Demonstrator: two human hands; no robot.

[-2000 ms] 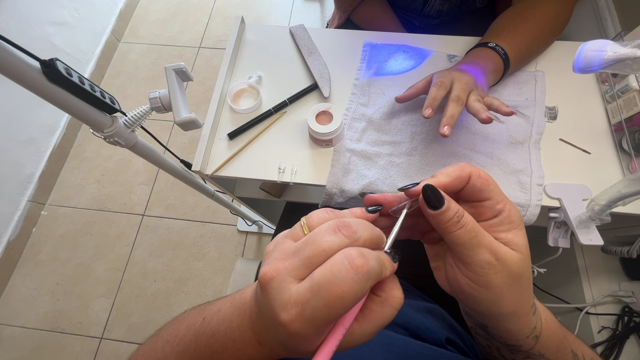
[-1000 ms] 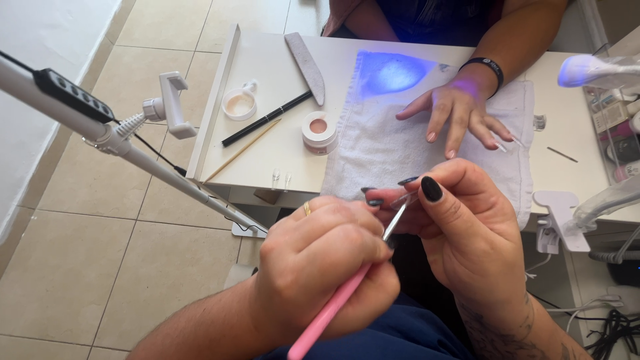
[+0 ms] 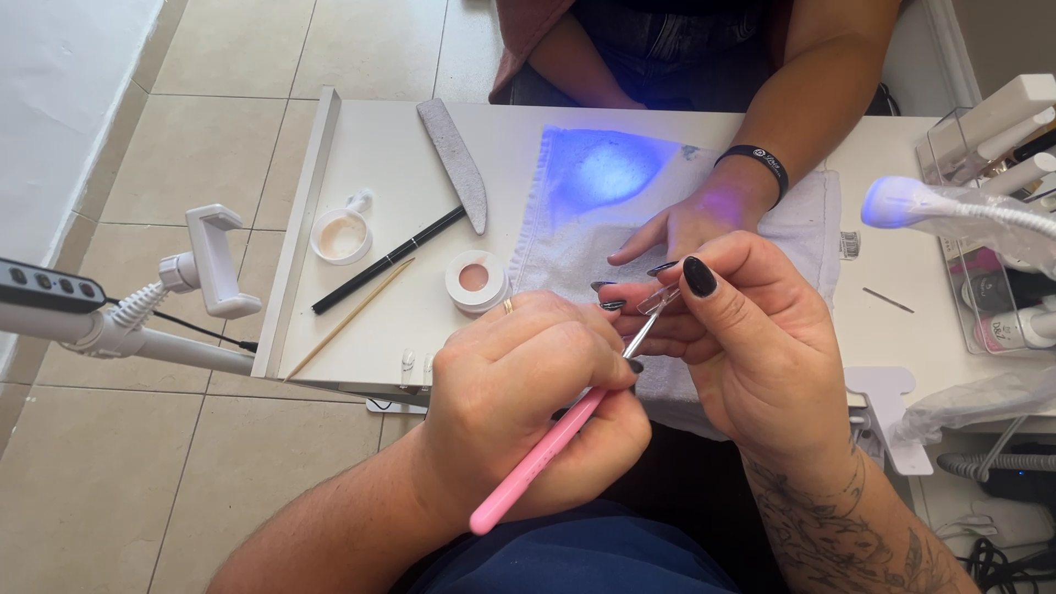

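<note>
My left hand point(image 3: 536, 404), with a ring, grips a brush with a pink handle point(image 3: 536, 462). The brush's metal ferrule and tip reach up to a small clear piece that looks like a nail tip point(image 3: 657, 299). My right hand point(image 3: 755, 330), tattooed at the forearm, pinches that clear piece between thumb and fingers. Both my hands have dark polished nails and meet above the near edge of the table. The exact contact of the bristles is too small to tell. Past my hands, another person's hand point(image 3: 697, 219) rests on the white towel point(image 3: 569, 239), partly hidden by my right hand.
On the white table point(image 3: 379, 148) lie a grey nail file point(image 3: 454, 161), a black pen-like tool point(image 3: 388, 262), a wooden stick point(image 3: 346, 322), an open jar point(image 3: 477, 280) and a small lid point(image 3: 341, 237). A lit lamp point(image 3: 899, 202), a clear organizer point(image 3: 961, 272) and a phone-holder arm point(image 3: 219, 260) flank it.
The other person's hand now shows less, more of it covered by my right hand. My hands keep their holds on the brush and the clear piece. The view has shifted somewhat.
</note>
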